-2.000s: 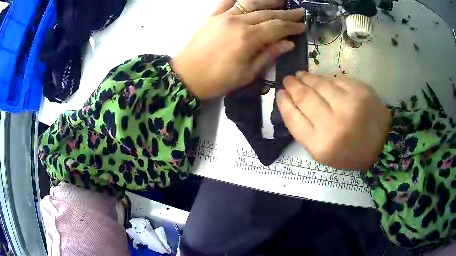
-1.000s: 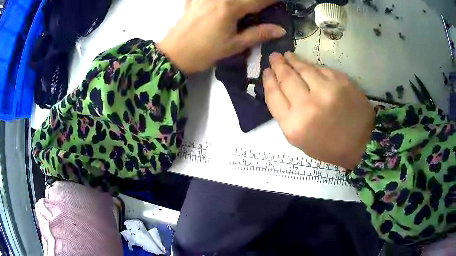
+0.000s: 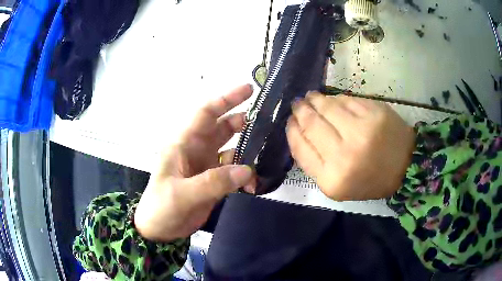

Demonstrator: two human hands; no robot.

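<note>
A dark zipper piece [image 3: 286, 82] lies lengthwise on the white table, from the sewing area at the top to the near edge. Its metal zipper [image 3: 280, 63] runs along the left side, with a slider near the lower part. My left hand [image 3: 192, 170] pinches the lower end, thumb on top, other fingers spread at its left edge. My right hand [image 3: 347, 142] has its fingertips bunched on the right edge. The needle and presser foot cannot be made out. The cream ribbed knob [image 3: 361, 13] is at the top, right of the piece.
A blue bin [image 3: 27, 71] and a heap of dark pieces [image 3: 74, 82] are at upper left. A thin rod with a yellowish oval end [image 3: 260, 74] stands left of the piece. Dark pointed snips (?) [image 3: 469, 99] lie at far right. Lint dots the table; ruler markings [image 3: 301, 178] show near its edge.
My left hand has moved from the top down to the near end of the piece. The piece now lies straighter with its zipper showing. My right hand stays at its right side.
</note>
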